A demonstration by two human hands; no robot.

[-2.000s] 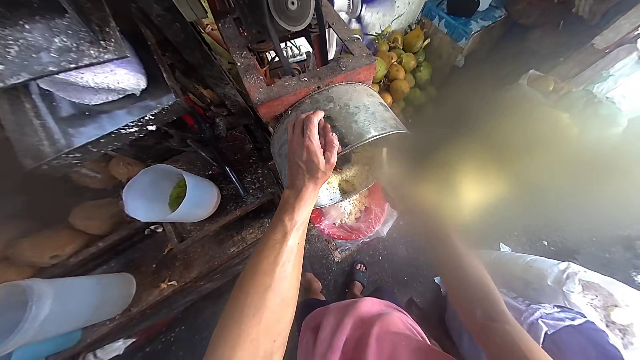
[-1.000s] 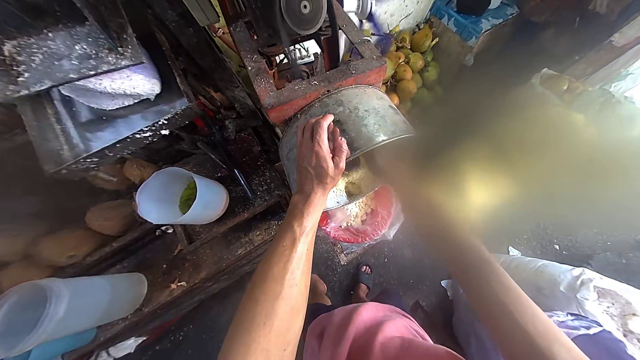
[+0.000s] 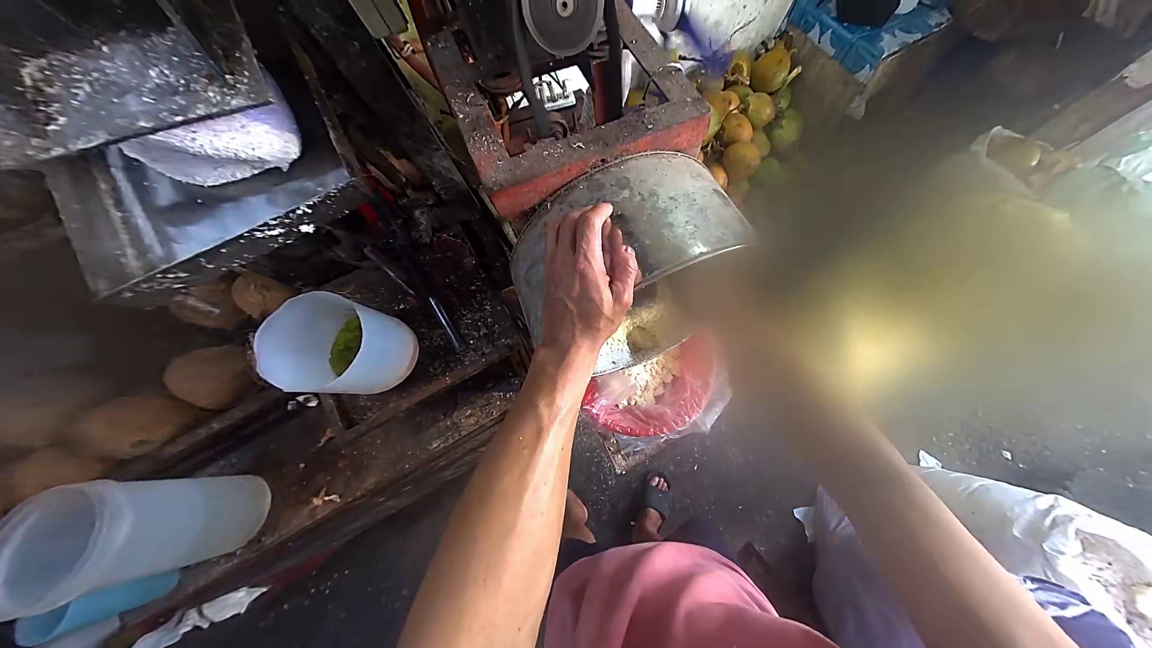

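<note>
A large dented metal pot is tipped on its side against the red machine frame, its mouth toward me. My left hand is on the pot's outer wall near the rim, with its fingers curled. Pale crumbly food shows inside the mouth. Directly below, a red basin lined with clear plastic holds more of the pale pieces. My right hand reaches to the right side of the pot's mouth; a blur on the lens hides its fingers and whatever they touch.
A red-framed machine with a pulley stands behind. On the left wooden bench are a white container with something green inside and a translucent container. Brown coconuts lie behind them. Yellow-green fruits are piled beyond, and white sacks sit at right.
</note>
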